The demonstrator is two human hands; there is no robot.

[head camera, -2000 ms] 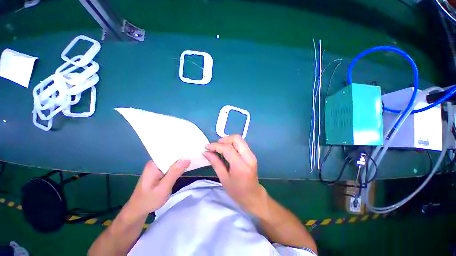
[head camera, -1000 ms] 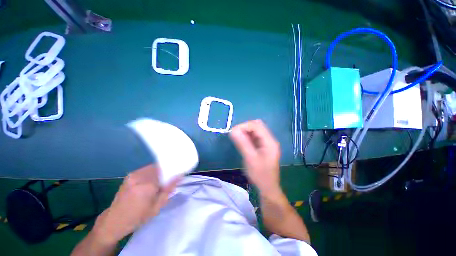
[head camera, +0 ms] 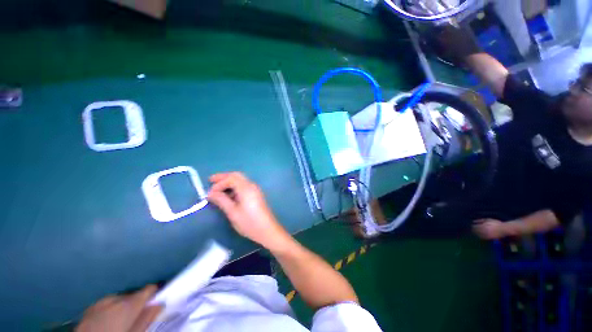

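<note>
My left hand (head camera: 120, 311), blurred and low at the left, is shut on a white sheet (head camera: 195, 272), which appears narrow and nearly edge-on. My right hand (head camera: 237, 201) is at the right edge of the nearer white plastic frame (head camera: 156, 198), fingertips pinched together. Whether a small piece is between the fingertips, or whether they touch the frame, I cannot tell. The nearer frame lies flat and slightly turned on the green bench. A second white frame (head camera: 136, 126) lies flat farther back to the left.
Long pale wires (head camera: 293, 136) lie right of the frames. Beyond them stand a teal box (head camera: 334, 146) and a white box (head camera: 402, 136), with a blue hose (head camera: 347, 70) and grey cables (head camera: 415, 201). A person in dark clothing (head camera: 539, 155) is at the right.
The view has swung right, so the frame pile has left the picture and a person has entered it. My left hand and the sheet are lower. My right hand is close to the nearer frame's edge.
</note>
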